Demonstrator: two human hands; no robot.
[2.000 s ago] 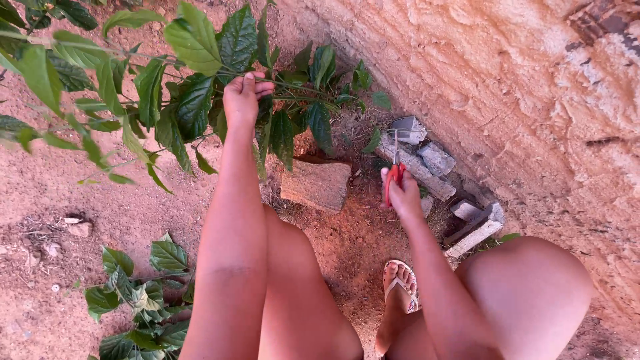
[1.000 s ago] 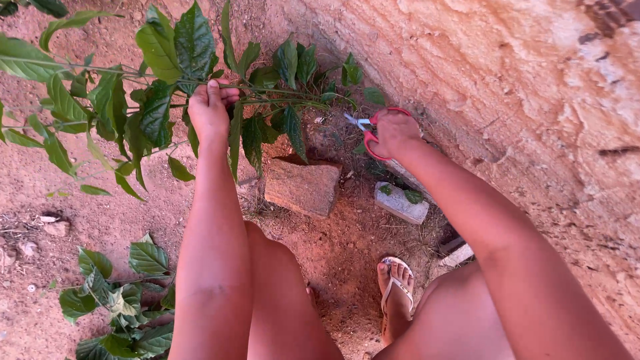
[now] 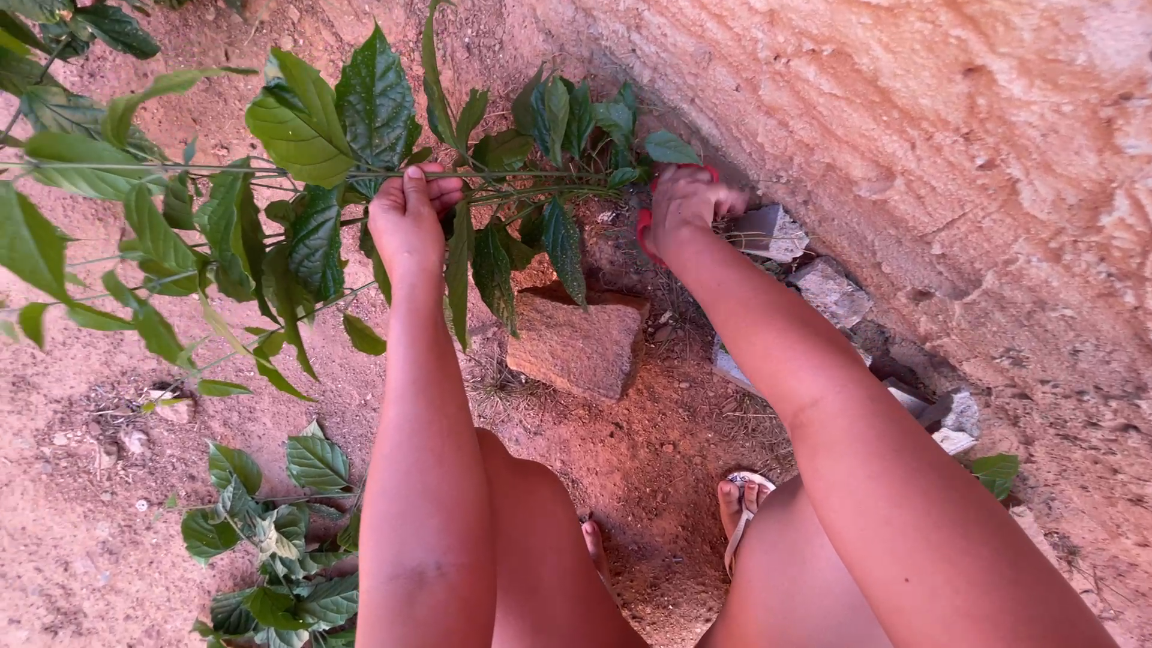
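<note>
A leafy green plant [image 3: 310, 225] spreads from the foot of the wall to the left edge. My left hand [image 3: 417, 211] pinches its thin stems between thumb and fingers near the middle of their length. My right hand [image 3: 688, 202] grips red-handled scissors [image 3: 646, 236] at the stems' right end, close to the wall's foot. The blades are hidden, so whether they touch a stem cannot be told.
A rough earthen wall [image 3: 972, 162] rises on the right, with broken stone pieces [image 3: 832, 290] along its foot. A squarish stone [image 3: 576, 342] lies between my arms. More leafy stems [image 3: 288, 549] lie on the ground at lower left. My sandalled foot [image 3: 742, 513] is below.
My right hand with the scissors has moved from above the stone pieces to the base of the stems. My left hand still holds the stems.
</note>
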